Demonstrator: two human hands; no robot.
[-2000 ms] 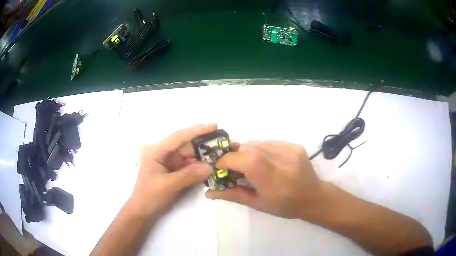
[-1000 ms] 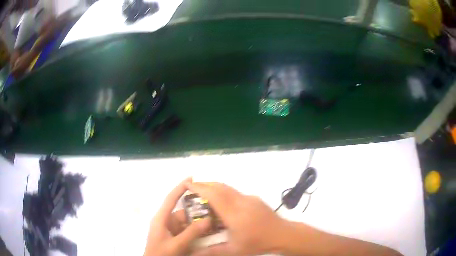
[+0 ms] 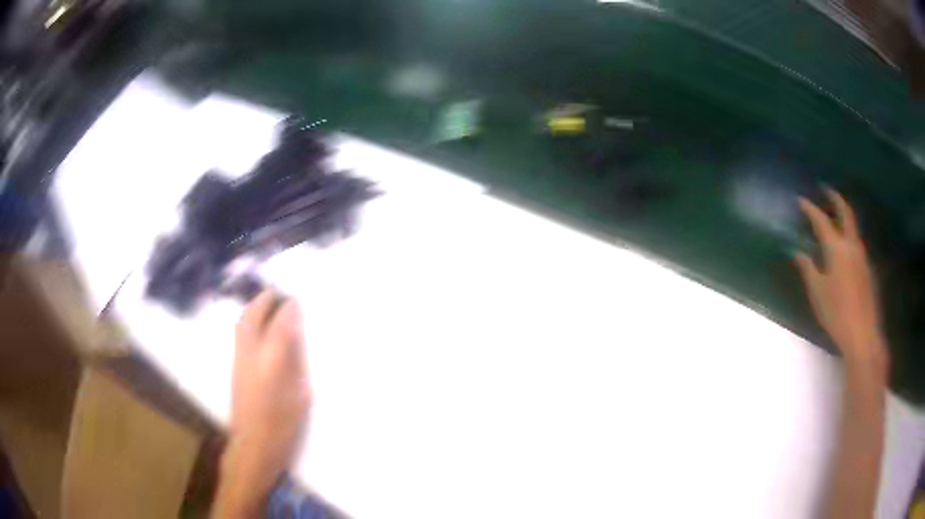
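Observation:
The frame is blurred. A heap of black adapter housings [image 3: 274, 208] lies at the left on the white work sheet [image 3: 487, 355]. My left hand [image 3: 269, 370] is at the heap's near edge, its fingertips at a small dark piece; blur hides whether they grip it. My right hand [image 3: 842, 274] is over the green belt [image 3: 700, 132] at the far right, its fingers spread. A faint greenish shape shows between these fingers, too blurred to name.
On the belt, a pale green board [image 3: 459, 120] and a board with a yellow block [image 3: 568, 122] lie behind the sheet, with dark cords [image 3: 629, 182] near them. Brown cardboard [image 3: 127, 446] stands at the lower left, below the sheet's edge.
The view has swung to the left. My hands have parted from the housing and board they held together: the left is at the heap, the right over the belt.

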